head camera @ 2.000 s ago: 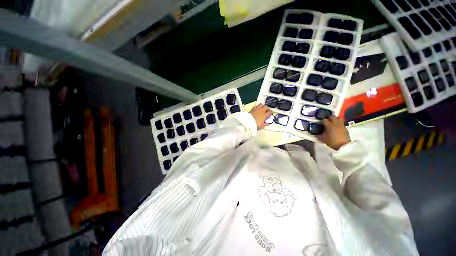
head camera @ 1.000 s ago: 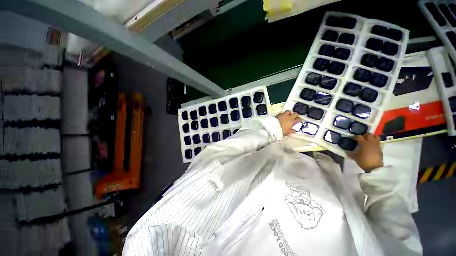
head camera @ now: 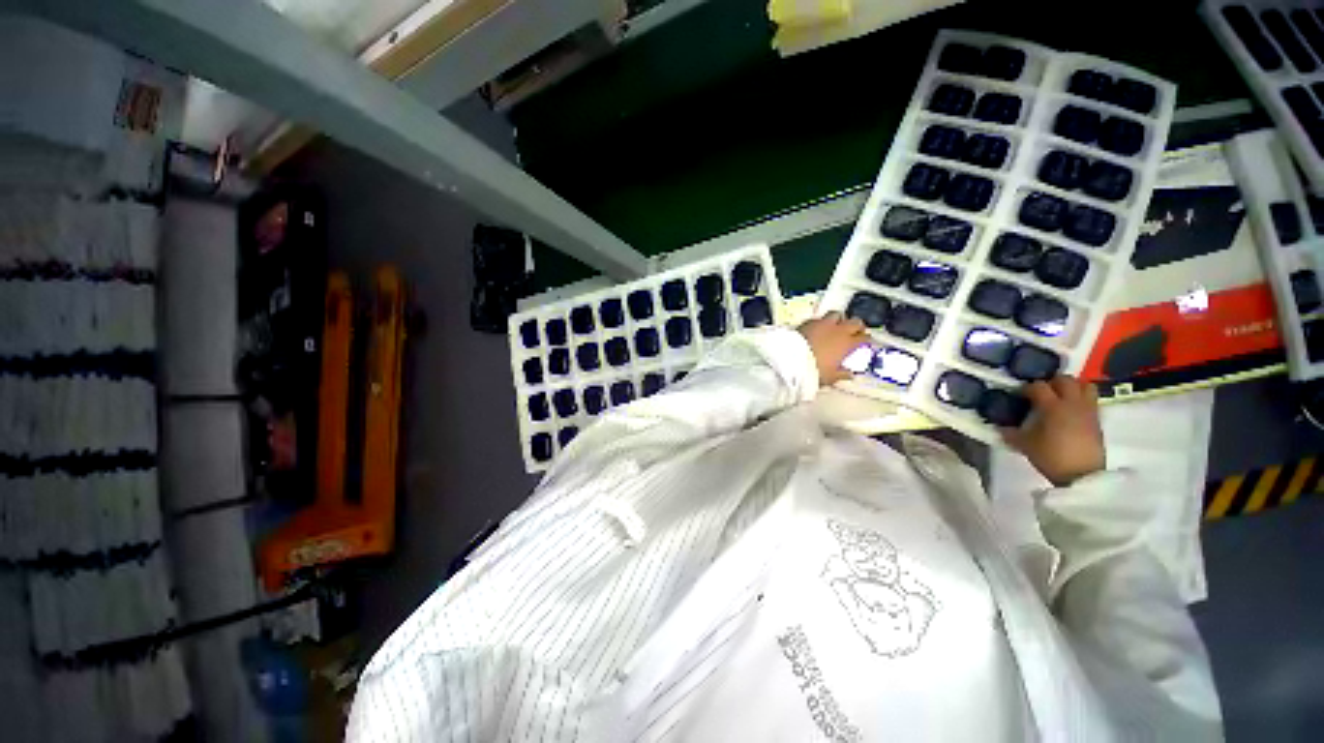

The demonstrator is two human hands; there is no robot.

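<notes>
A white parts tray with two columns of paired dark glossy parts lies tilted in front of me. My left hand holds its near left corner, fingers on the rim beside parts that flash white. My right hand holds its near right corner, fingertips by a dark part. The thumbs or fingers under the tray are hidden. A neighbouring tray of small dark parts lies to the left, partly covered by my left sleeve.
A dark green bench surface lies behind the trays. An orange-red and black printed sheet lies right of the tray, with more trays at the right edge. A grey post crosses the upper left. An orange pallet truck stands at left.
Since the earliest frame the view has swung left, so the trays appear further right. Since the middle frame there is only a slight shift. Both hands keep hold of the same tray corners.
</notes>
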